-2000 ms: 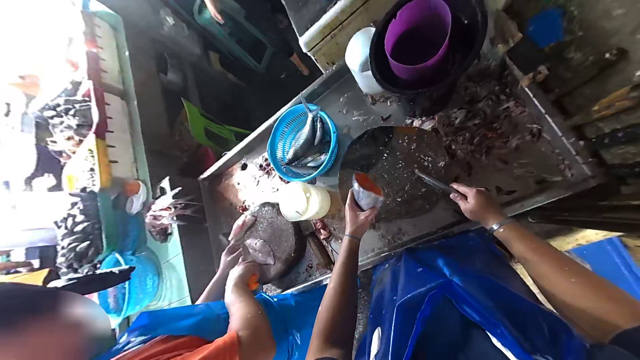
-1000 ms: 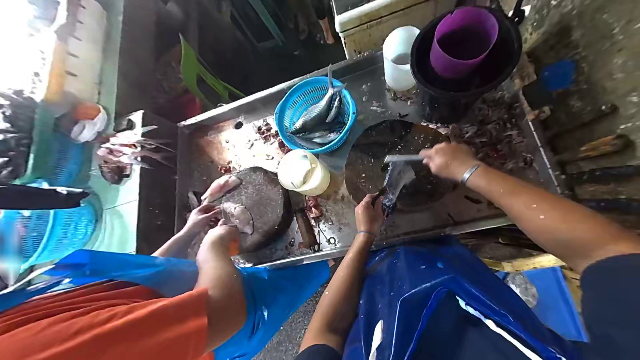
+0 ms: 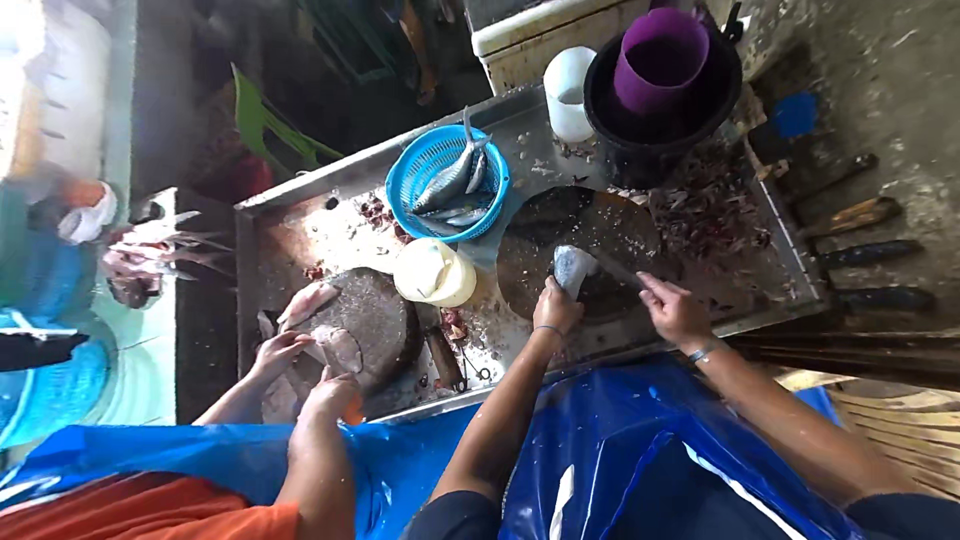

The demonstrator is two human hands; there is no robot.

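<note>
My left hand (image 3: 558,309) grips a silvery fish (image 3: 573,270) over the dark round chopping block (image 3: 540,232). In my right hand (image 3: 675,311) is a knife (image 3: 616,268), its blade reaching left toward the fish; whether the two touch is unclear. Up and left of the block, a blue plastic basket (image 3: 395,187) holds several whole fish (image 3: 448,180). A pale yellow container (image 3: 459,279) stands between the basket and a second round block (image 3: 375,315), where a co-worker's hands (image 3: 330,382) work on a piece of fish (image 3: 337,349).
A white container (image 3: 568,124) and a black bucket (image 3: 600,97) with a purple pail (image 3: 664,56) stand along the metal table's far side. Fish scraps (image 3: 712,210) lie right of my block. Several knife handles (image 3: 874,253) jut out beyond the table's right edge. The co-worker stands close on my left.
The fish in my left hand, lower and darker one second ago, now points up with its pale side showing. My right hand and knife have moved down beside it. The view has shifted.
</note>
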